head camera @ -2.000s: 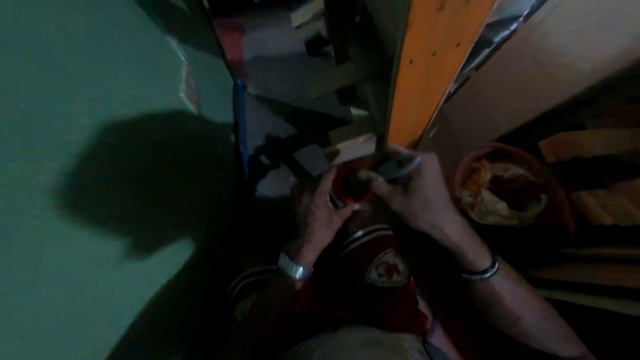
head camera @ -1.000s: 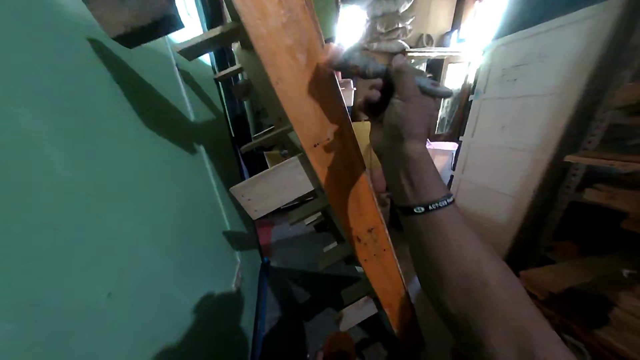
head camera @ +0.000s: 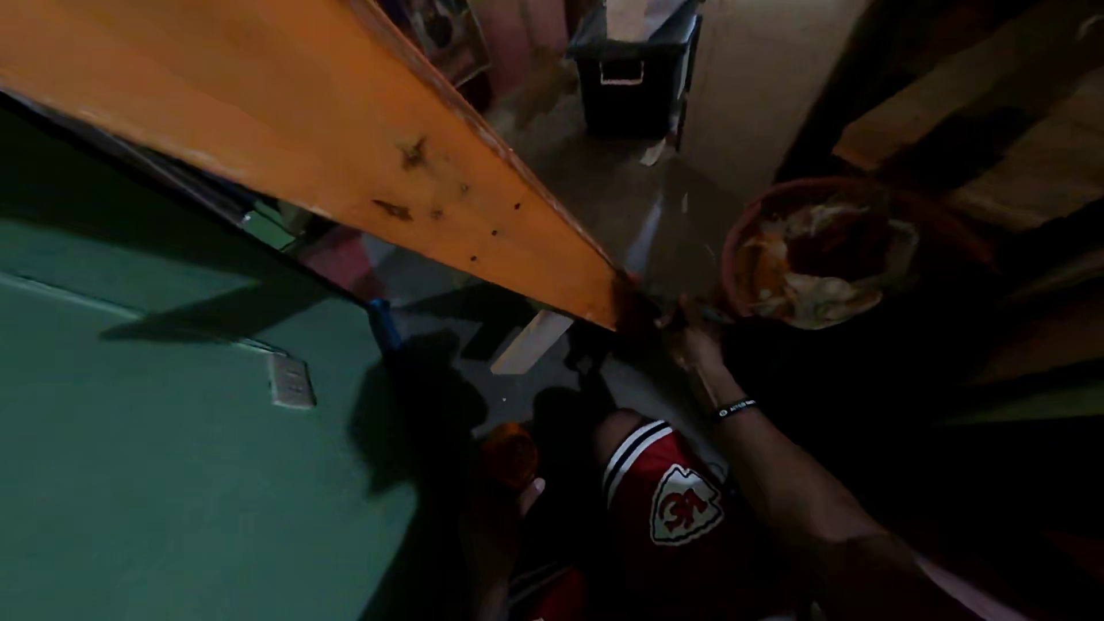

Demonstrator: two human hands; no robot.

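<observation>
My left hand point(head camera: 517, 509), low and mostly in shadow, holds a small round container with orange-red contents point(head camera: 509, 455) beside my knee. My right hand point(head camera: 694, 345) is at the lower end of an orange wooden stair stringer point(head camera: 483, 216), closed around a thin tool whose type is too dark to tell. Dark stains and small holes mark the face of the board. A black wristband point(head camera: 736, 408) is on my right wrist.
At the left is a green wall with an outlet plate point(head camera: 293, 381). A reddish tub point(head camera: 742, 233) with crumpled material stands at the right, near stacked wood point(head camera: 940, 121). A lidded black bin point(head camera: 625, 95) is farther back. A pale wood piece point(head camera: 532, 342) lies below the board.
The view has swung down from the upper part of the board. My right hand has gone from high on the board to its lower end, and my left hand is in view again with the container.
</observation>
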